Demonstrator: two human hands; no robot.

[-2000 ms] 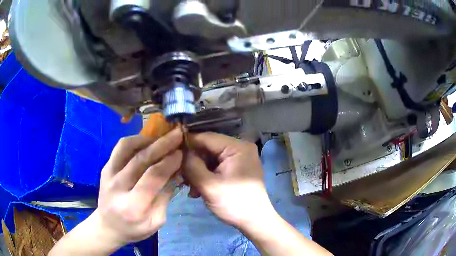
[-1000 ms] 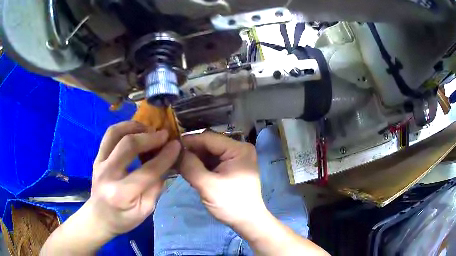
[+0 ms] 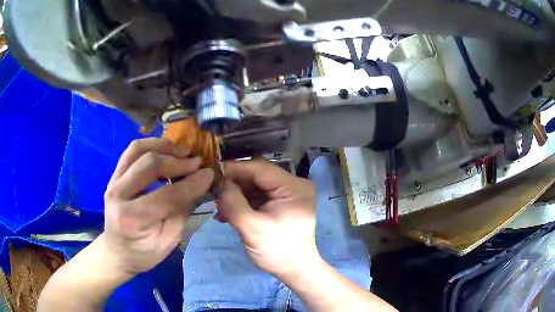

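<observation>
An orange-brown workpiece (image 3: 193, 139) lies under the head of the sewing machine (image 3: 137, 52), just below the ribbed silver tension knob (image 3: 219, 103). My left hand (image 3: 158, 198) grips its left side and lower edge with bent fingers. My right hand (image 3: 268, 210) pinches the workpiece's right edge between thumb and index finger, close beside my left fingertips. A narrow dark, folded edge shows between the hands. The needle area is hidden behind the knob. The grey cylinder arm (image 3: 331, 126) runs to the right, with a black band (image 3: 389, 106) around it.
Tall blue bins (image 3: 36, 152) stand on the left, one with brown pieces (image 3: 33, 271) at lower left. The pale machine table (image 3: 380, 201) is on the right, with red-handled tools (image 3: 391, 198) at its edge. Clear plastic (image 3: 517, 274) is at lower right. My denim-clad lap (image 3: 225, 268) is below.
Since two seconds ago, more orange-brown workpiece shows above my left fingers, and both hands sit slightly lower relative to the knob. My left hand has moved slightly left. Both hands keep their grip.
</observation>
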